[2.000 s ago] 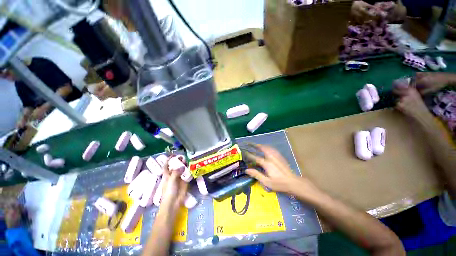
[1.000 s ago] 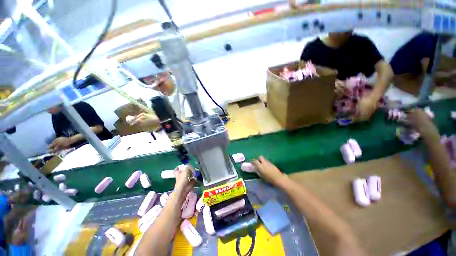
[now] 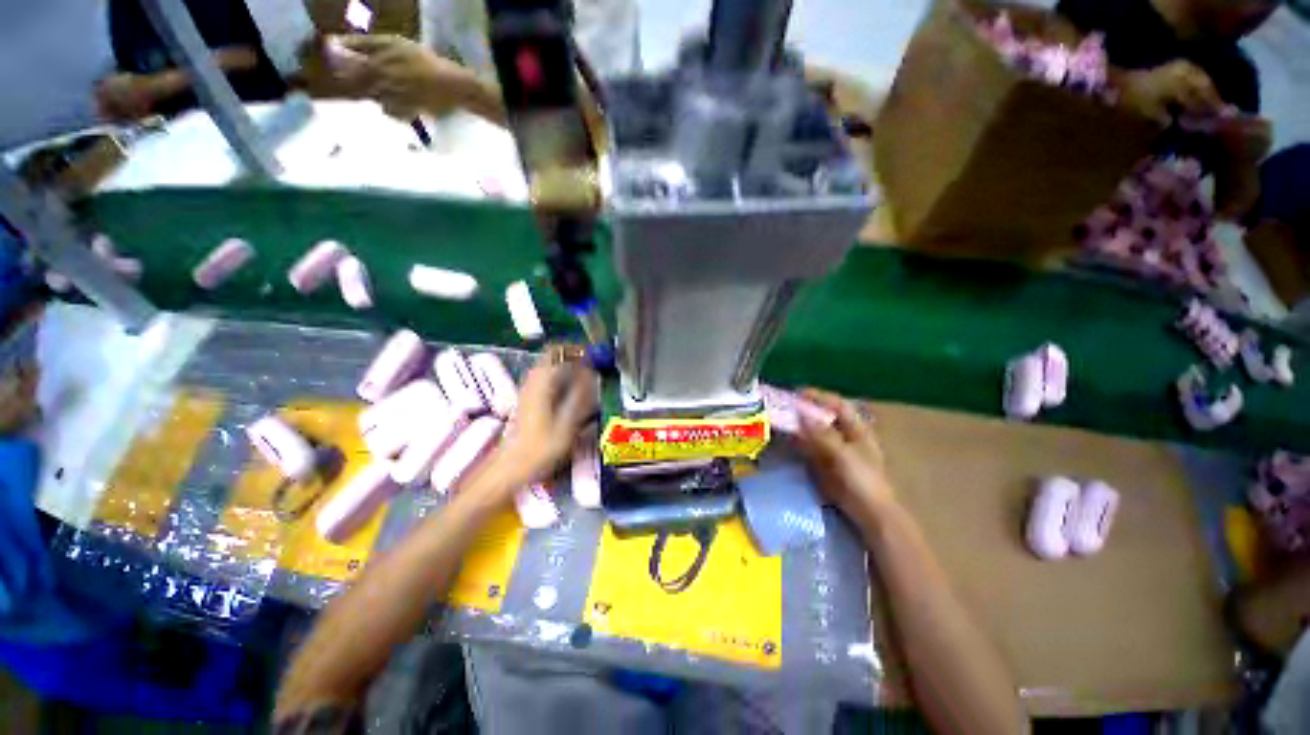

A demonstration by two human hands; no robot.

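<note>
The grey pneumatic press (image 3: pixel 704 309) stands at the centre, with a yellow and red warning label (image 3: pixel 684 438) on its head. The dark fixture (image 3: pixel 670 495) is under it; I cannot tell whether a housing sits inside. My right hand (image 3: pixel 841 442) is right of the press head, its fingers on a pink housing (image 3: pixel 789 411). My left hand (image 3: pixel 553 414) is at the press's left side, fingers curled, and what it holds is hidden. A pile of pink housings (image 3: pixel 417 427) lies left of my left hand. A grey-blue pad (image 3: pixel 780 506) lies right of the fixture.
A green conveyor belt (image 3: pixel 920 315) runs behind the bench with single housings on it. A cardboard sheet (image 3: pixel 991 632) at right bears two housings (image 3: pixel 1072 517). An open carton (image 3: pixel 1006 151) with pink parts stands across the belt. Other people's hands and arms show at both sides.
My right hand has come back from the belt to the press's right side with a housing. My left hand has moved nearer, off the belt edge. The view has tilted down.
</note>
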